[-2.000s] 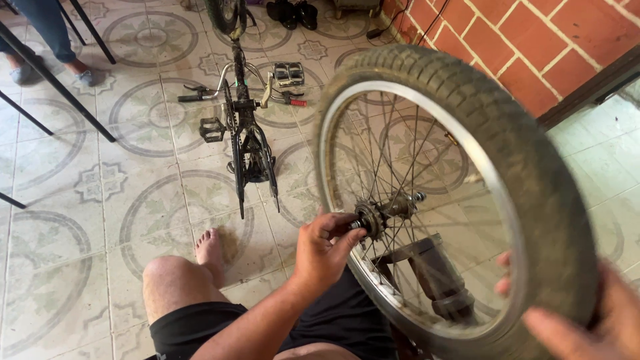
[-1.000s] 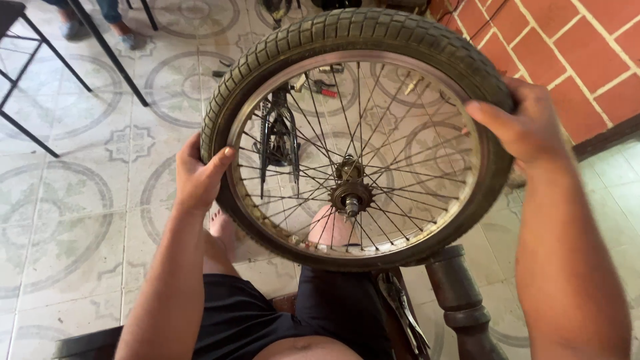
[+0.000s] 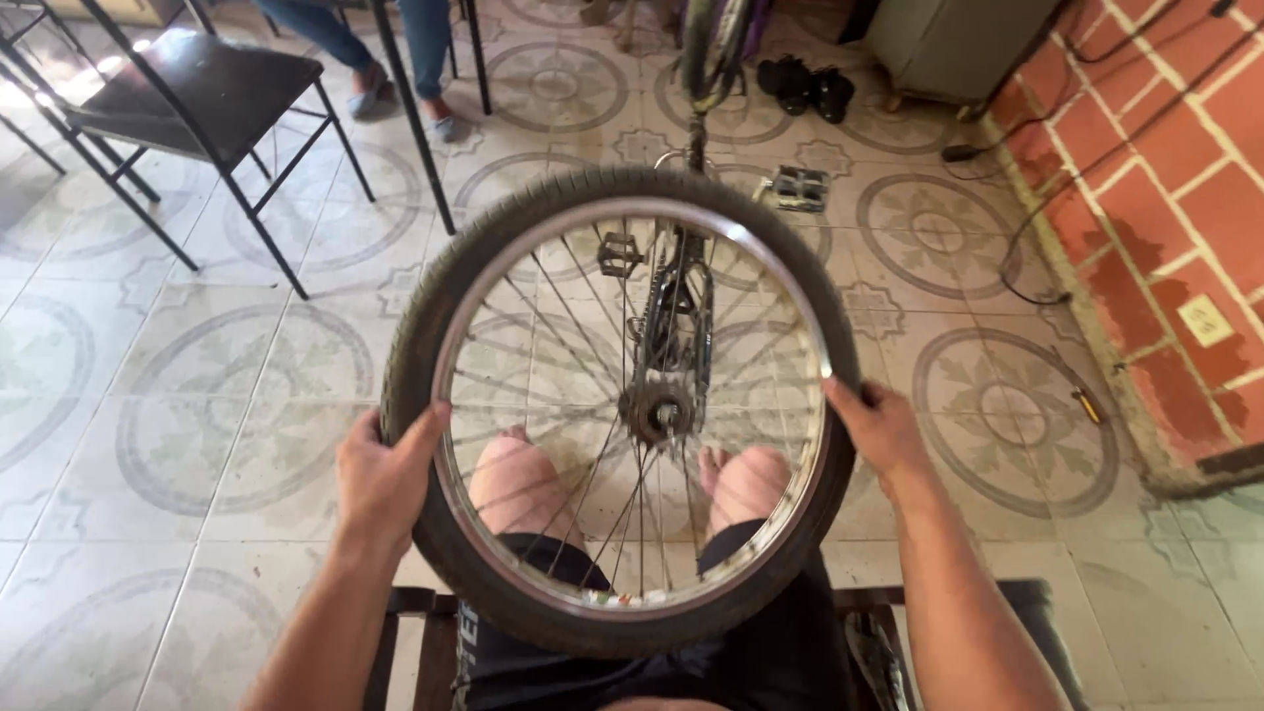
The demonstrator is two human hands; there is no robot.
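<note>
A bicycle wheel with a black tyre [image 3: 420,316] and a silver rim faces me above my lap. My left hand [image 3: 390,469] grips the tyre and rim on the left side, thumb on the rim. On the right side my right hand [image 3: 874,420] grips them the same way. The hub with its toothed sprocket [image 3: 657,410] sits at the wheel's middle, among thin spokes. Beyond the wheel, partly seen through the spokes, a black bicycle frame [image 3: 696,296] lies on the tiled floor, with one pedal [image 3: 620,255] left of it and another pedal [image 3: 798,188] to the right.
A black chair [image 3: 202,94] stands at the upper left, near a person's legs [image 3: 425,54]. Dark shoes [image 3: 805,87] lie beside a grey cabinet [image 3: 958,44]. A brick-patterned wall [image 3: 1165,227] with a cable and socket runs along the right. A yellow-handled tool [image 3: 1088,405] lies near it.
My left hand was at the hub two seconds ago; by one second ago it held the tyre's left side. The wheel has turned from slanted on the right to centred and facing me.
</note>
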